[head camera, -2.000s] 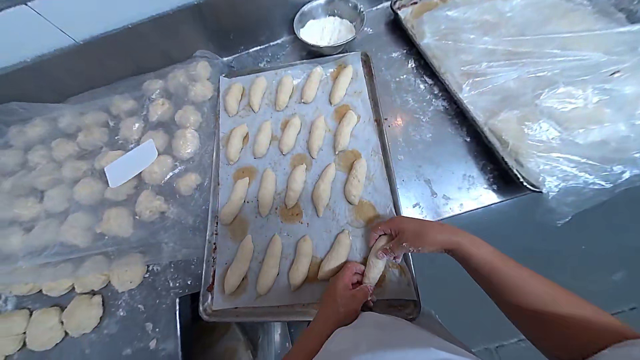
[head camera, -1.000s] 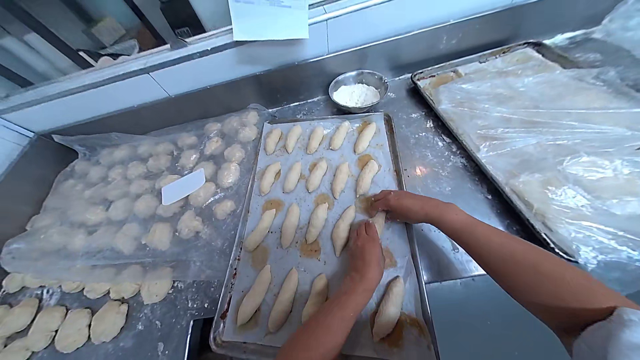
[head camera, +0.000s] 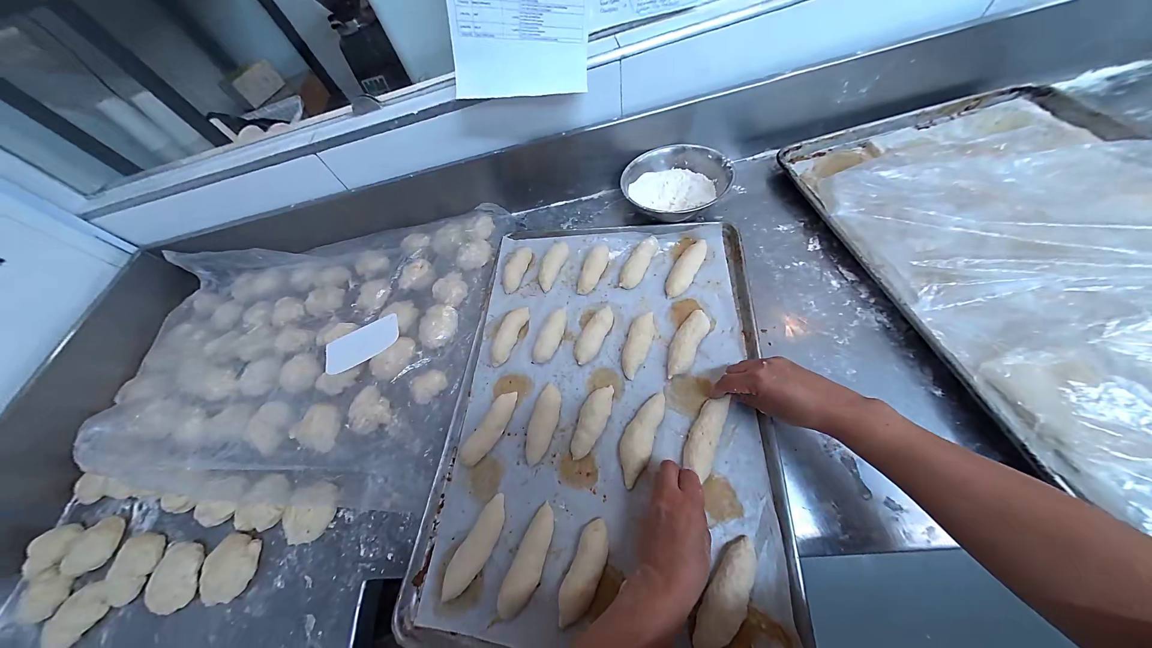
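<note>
Rows of shaped dough pieces lie on parchment paper on a metal baking tray (head camera: 754, 360). At the right end of the third row is a tapered dough piece (head camera: 706, 436), touched at its two ends: my right hand (head camera: 778, 389) has its fingertips at the far end, my left hand (head camera: 673, 522) at the near end. Part of the front row is hidden under my left hand and forearm. Another dough piece (head camera: 725, 589) rests at the front right corner of the tray.
Dough balls lie under a plastic sheet (head camera: 243, 351) on the left, with a white plastic scraper (head camera: 362, 344) on top. Flattened dough pieces (head camera: 230, 569) sit in front. A metal bowl of flour (head camera: 677, 184) stands behind the tray. A plastic-covered tray (head camera: 927, 346) is at right.
Both hands have gone from the front right dough piece to the one behind it at the end of the third row. The front right piece now lies released. The view has shifted to show more wall.
</note>
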